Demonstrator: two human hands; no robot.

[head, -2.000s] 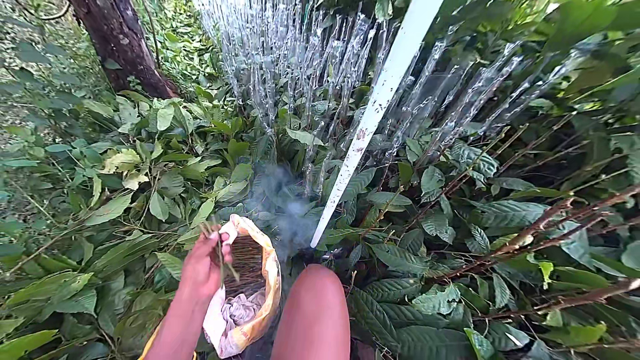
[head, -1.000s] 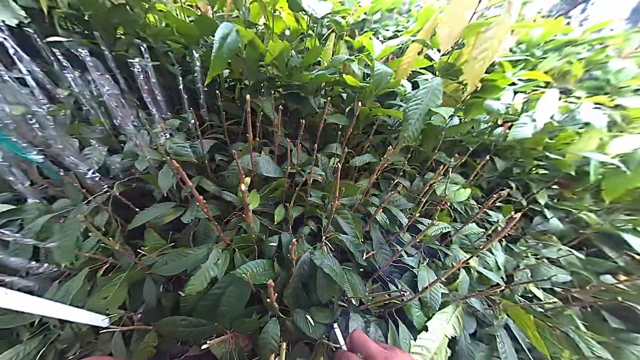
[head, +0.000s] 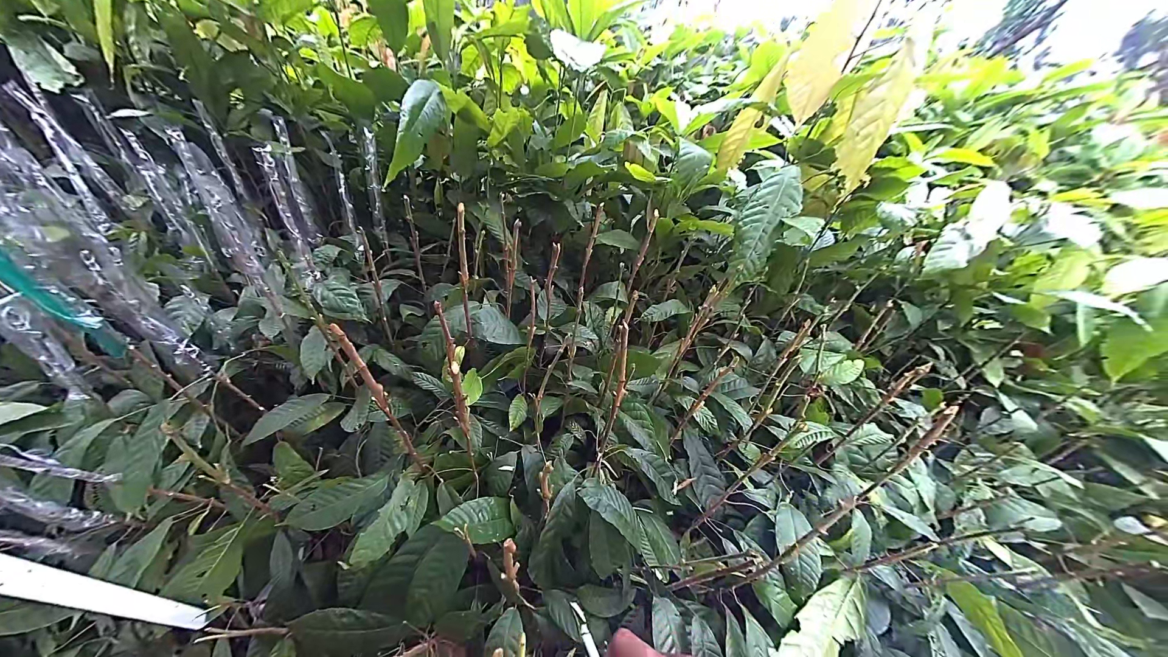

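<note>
At the bottom edge, only a fingertip of what seems to be my right hand (head: 636, 644) shows; the rest is cut off. Beside it is a thin whitish strip (head: 584, 630), and whether the hand holds it cannot be told. My left hand is out of view. In front of the hand, several cut-topped brown plant stems (head: 374, 388) rise from dark green leaves. A short cut stem (head: 510, 568) stands just left of the whitish strip. Stems wrapped in clear plastic film (head: 214, 196) stand at the upper left.
A white flat bar (head: 96, 591) juts in from the lower left. Green plastic (head: 46, 294) lies among the wrapped stems. Slanting bare stems (head: 858, 497) spread across the right. Dense leafy plants (head: 566, 91) fill the back, with large yellowish leaves (head: 876, 114) hanging at the upper right.
The view has swung far from the earliest frame, where my left hand held thin plant pieces over an open bag. Hand and bag are now out of view.
</note>
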